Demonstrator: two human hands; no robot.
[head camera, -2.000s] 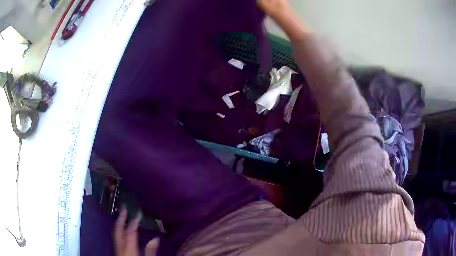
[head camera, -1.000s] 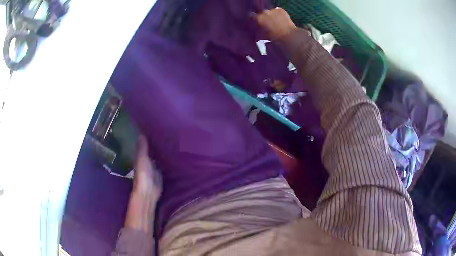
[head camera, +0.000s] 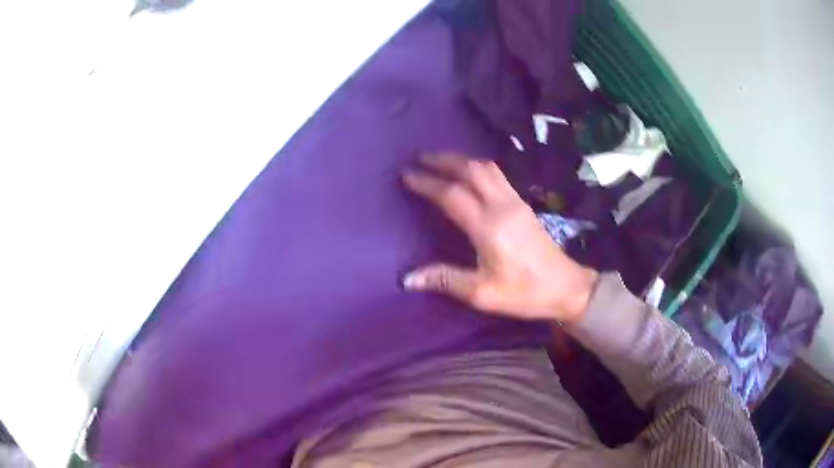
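Observation:
A large dark purple cloth panel (head camera: 274, 247) lies across my lap, along the curved edge of the white table (head camera: 137, 137). My right hand (head camera: 512, 242) is over the cloth, with its fingers spread and slightly blurred. The thumb and fingers are apart and grip nothing. I cannot tell how firmly the hand touches the cloth. My left hand is not in the picture.
A green plastic basket (head camera: 681, 119) stands to the right of my lap. It holds dark purple pieces and white scraps (head camera: 631, 155). A crumpled purple bundle (head camera: 777, 292) lies beyond it. A blurred dark item is cut off at the top left edge of the picture.
My right hand has come from the basket side back over my lap and opened. The cloth is spread wider over the lap. My left hand has gone out of view.

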